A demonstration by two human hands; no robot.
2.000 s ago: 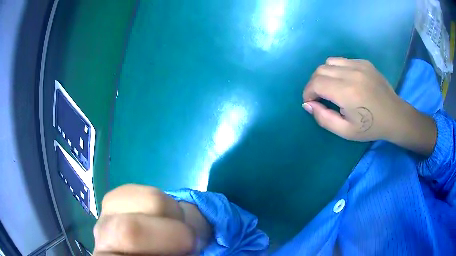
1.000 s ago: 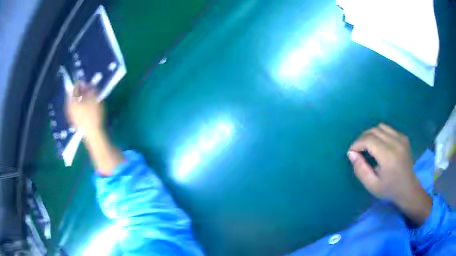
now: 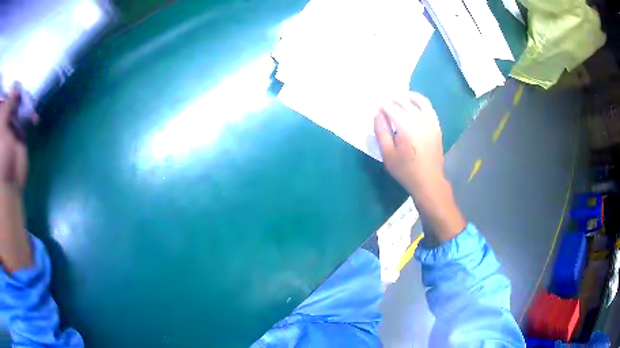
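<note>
A flat unit (image 3: 41, 51) with strong white glare shows at the upper left, cut off by the picture's edge and blurred. My left hand (image 3: 13, 146) is at the far left edge, its fingers closed on the unit's near corner. A stack of white sleeves (image 3: 340, 58) with uneven edges lies at the top middle. My right hand (image 3: 413, 139) is at the near corner of the stack, with fingers bent over it. Whether they grip a sleeve cannot be told.
The glossy green bench (image 3: 204, 238) carries narrow white strips (image 3: 469, 44) and a crumpled yellow-green bag (image 3: 561, 37) at the upper right. A printed clear bag (image 3: 396, 238) hangs at the bench edge. Red (image 3: 554, 316) and blue bins (image 3: 570, 265) stand on the floor at right.
The view has swung right. My left hand moved from the dark panels and now holds a unit. My right hand moved from the bare bench to the sleeve stack.
</note>
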